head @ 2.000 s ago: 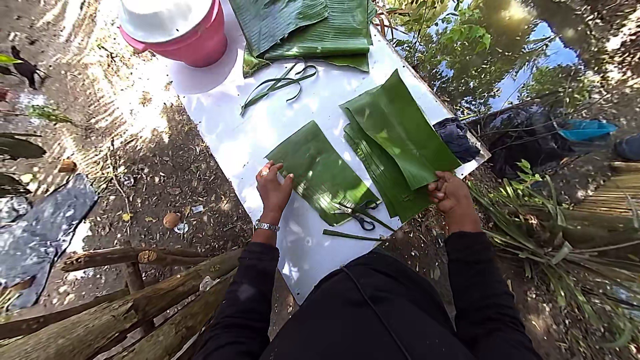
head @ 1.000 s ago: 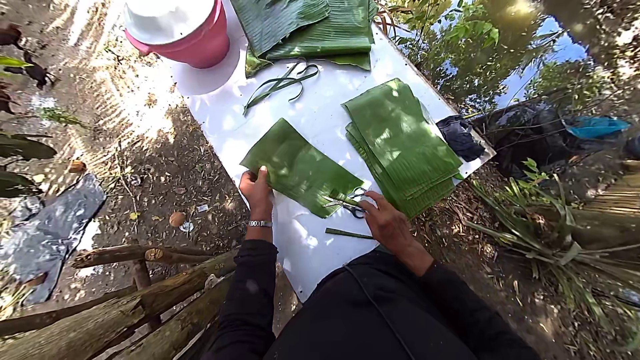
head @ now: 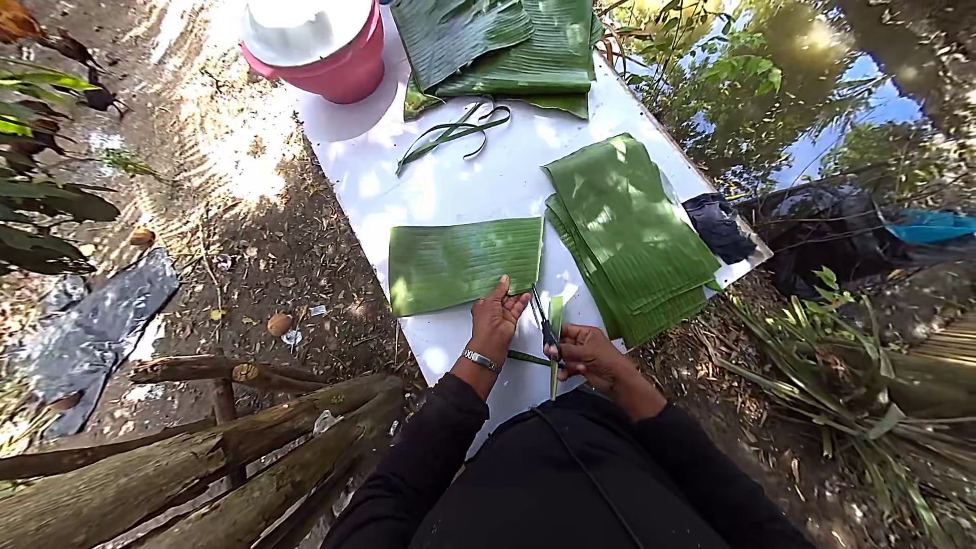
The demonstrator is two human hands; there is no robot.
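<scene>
My left hand [head: 496,319] pinches the lower edge of a rectangular banana leaf piece [head: 461,259] lying across the white table [head: 488,191]. In my right hand [head: 591,357] is a pair of scissors [head: 547,332], its blades pointing up at the piece's lower right corner. A narrow leaf strip [head: 556,311] stands beside the scissors at my right fingers. Another cut strip [head: 530,357] lies on the table, partly behind the scissors. To the right rests a stack of cut leaf pieces [head: 633,229]. How far the blades are apart is hard to tell.
A pink tub [head: 343,65] with a white basin [head: 305,30] stands at the table's upper left. Large folded banana leaves [head: 518,61] lie at the top, with thin strips [head: 457,133] below them. Black plastic [head: 717,226] sits at the right corner; a log rail [head: 191,442] runs lower left.
The leaf piece has turned to lie more nearly crosswise. My left hand has moved from its left side to its lower edge near the right corner. A narrow strip now shows beside the scissors.
</scene>
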